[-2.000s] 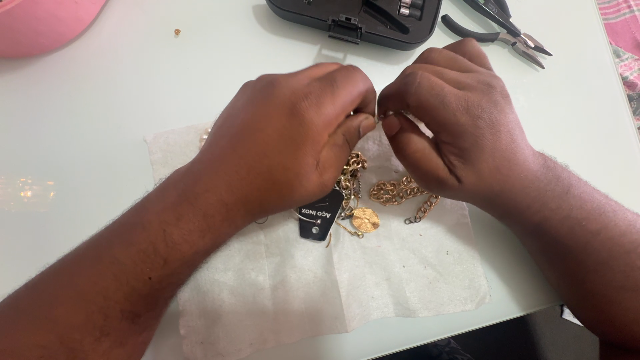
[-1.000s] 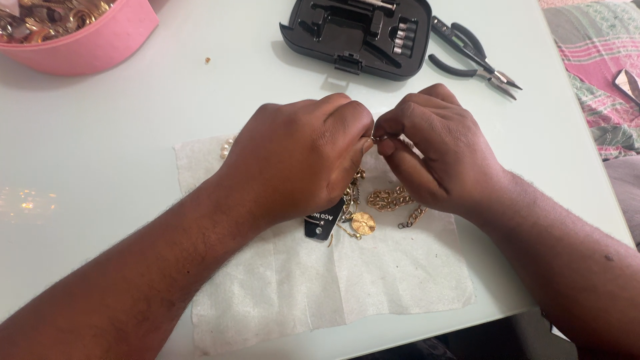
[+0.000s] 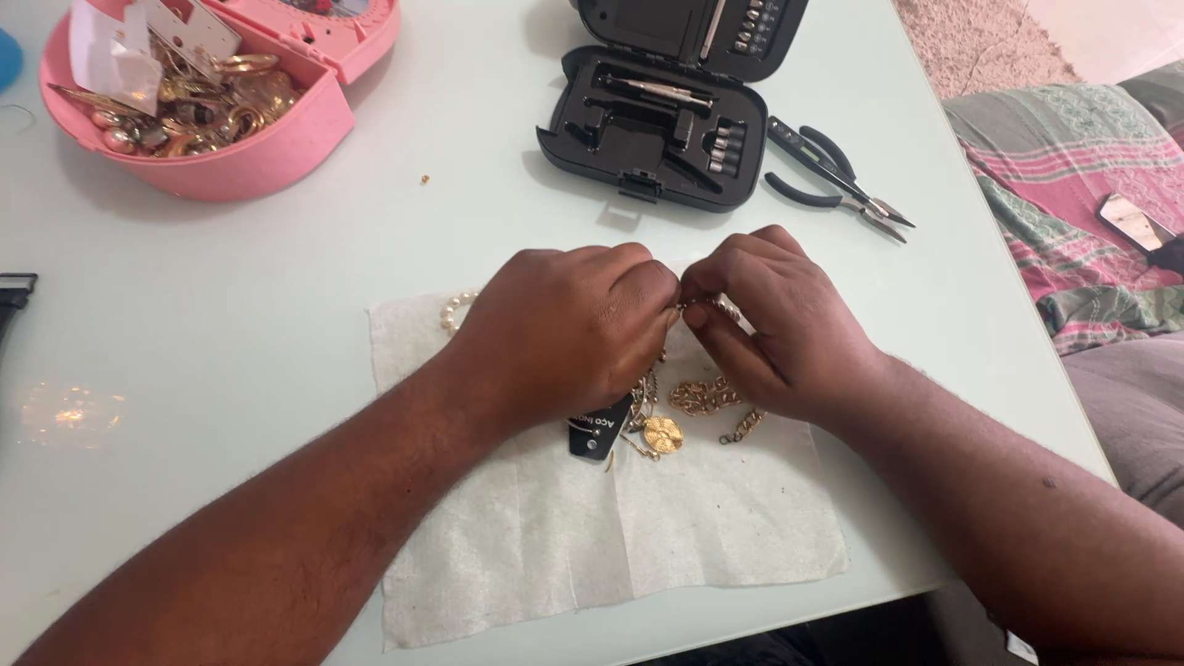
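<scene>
My left hand [image 3: 578, 328] and my right hand [image 3: 782, 319] meet fingertip to fingertip above a white cloth [image 3: 518, 518]. Between them they pinch a thin metal chain [image 3: 726, 307], part of which shows inside the curl of my right fingers; the rest is hidden. Just below lie a round gold-coloured pendant [image 3: 663, 435], tangled chains and a black tag [image 3: 597, 433] with writing, partly under my left hand. A gold-coloured link chain [image 3: 703, 396] rests beneath my right hand, its dark end links [image 3: 743, 427] lower down. A pearl-like bead strand [image 3: 451, 313] shows left of my left hand.
A pink box [image 3: 250, 176] full of jewellery stands at the upper left. An open black tool case [image 3: 647, 190] sits at the top, with two pliers [image 3: 837, 185] to its right. A tiny gold-coloured piece [image 3: 425, 178] lies on the glass-like table [image 3: 231, 296]. Patterned fabric is beyond the right edge.
Both hands stay together at the fingertips. More of the chain shows within my right fingers now. The view has shifted and widened, showing more of the pink box and the tool case.
</scene>
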